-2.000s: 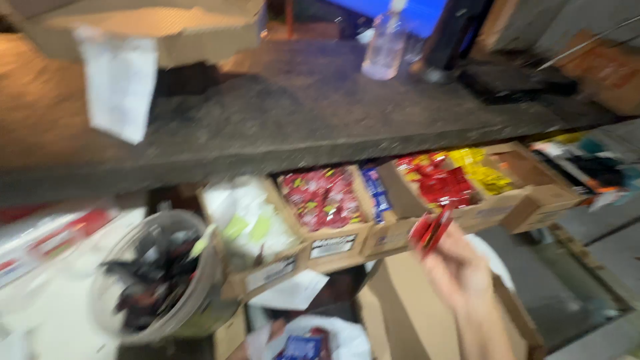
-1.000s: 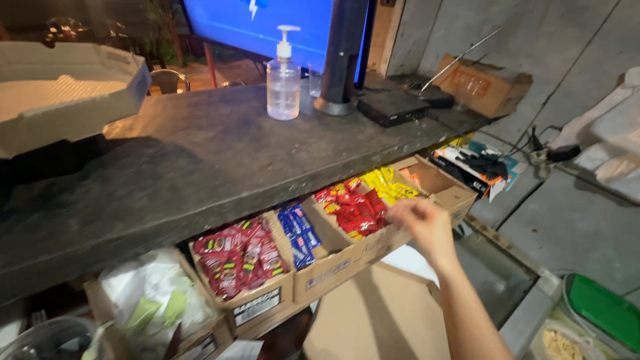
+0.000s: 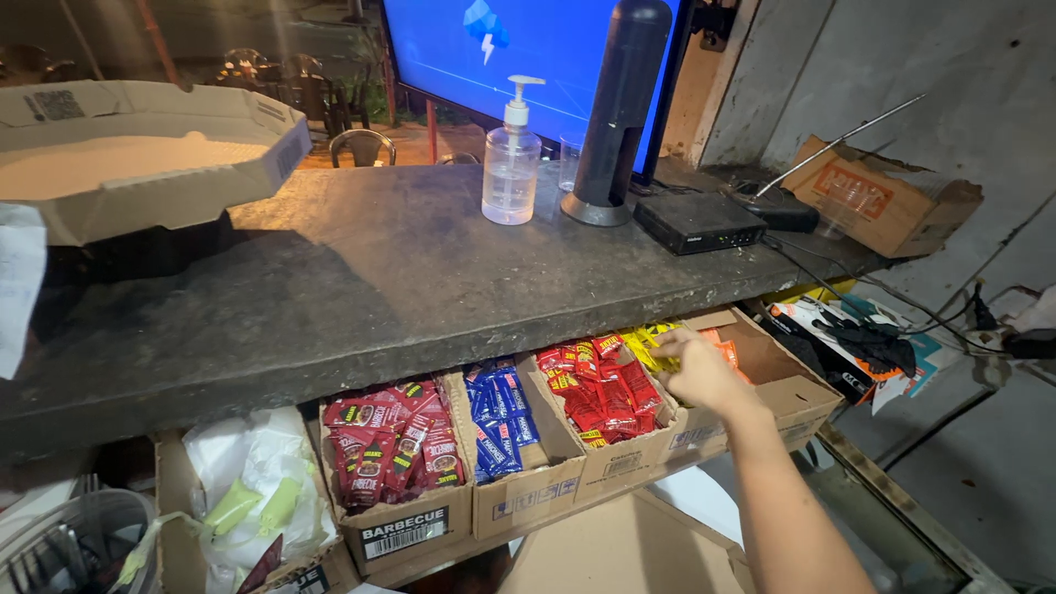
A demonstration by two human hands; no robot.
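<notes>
My right hand (image 3: 701, 367) reaches over the row of cardboard boxes, its fingers at the yellow condiment sachets (image 3: 648, 342); whether it grips one cannot be told. Left of it lie red ketchup sachets (image 3: 606, 392), then blue mayonnaise sachets (image 3: 499, 417) and dark red barbecue sachets (image 3: 392, 441), each kind in its own box. To the right of the hand, orange sachets (image 3: 728, 353) show in another box. At the row's left end, a box holds white plastic bags and green sachets (image 3: 280, 505). My left hand is out of view.
The dark stone counter (image 3: 396, 264) overhangs the boxes. On it stand an open pizza box (image 3: 148, 206), a pump bottle (image 3: 510, 165), a black cylinder (image 3: 623, 107) and a black set-top box (image 3: 700, 221). Below are a plastic tub of cutlery (image 3: 74, 536) and a flat cardboard box (image 3: 619, 544).
Two seconds ago my right hand held red sachets before the boxes; a second ago it was over the red sachets. Now it is at the yellow ones. The view has shifted.
</notes>
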